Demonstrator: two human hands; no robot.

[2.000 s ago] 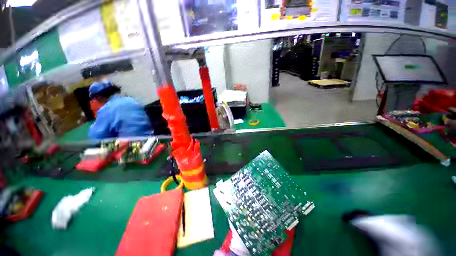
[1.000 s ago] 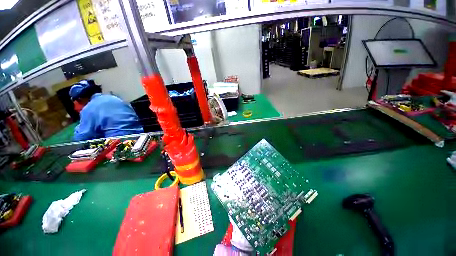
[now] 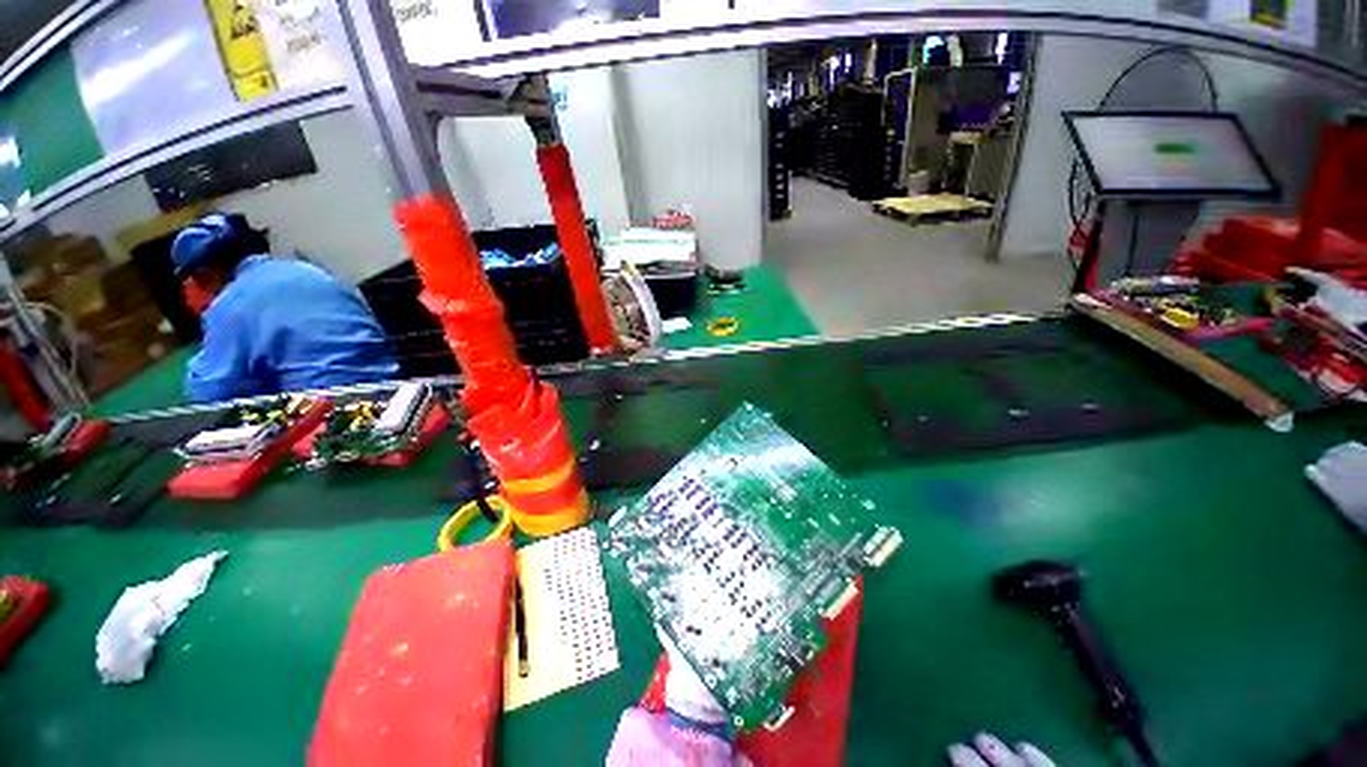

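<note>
A green circuit board (image 3: 742,562) is held tilted above a red foam pad (image 3: 817,689), with pale connectors on its right edge. My left hand (image 3: 693,701), in a white glove below a pink sleeve, grips the board from below at its lower left edge; its fingers are partly hidden behind the board. My right hand (image 3: 1002,752) shows only as white gloved fingertips at the bottom edge, and what it holds, if anything, is out of view. A black barcode scanner (image 3: 1072,622) lies on the green mat to the right.
A red slab (image 3: 417,659) and a label sheet (image 3: 562,614) with a thin dark stick (image 3: 522,626) lie left. Behind stand a red-wrapped post (image 3: 517,435) and a conveyor (image 3: 990,393) bearing assemblies on red pads. A white cloth (image 3: 158,611) lies far left. A person in blue sits beyond.
The view has shifted, so the bench things sit further left. The blurred white shape over the scanner is gone from it, and white fingertips now show at the bottom edge. The board stays held.
</note>
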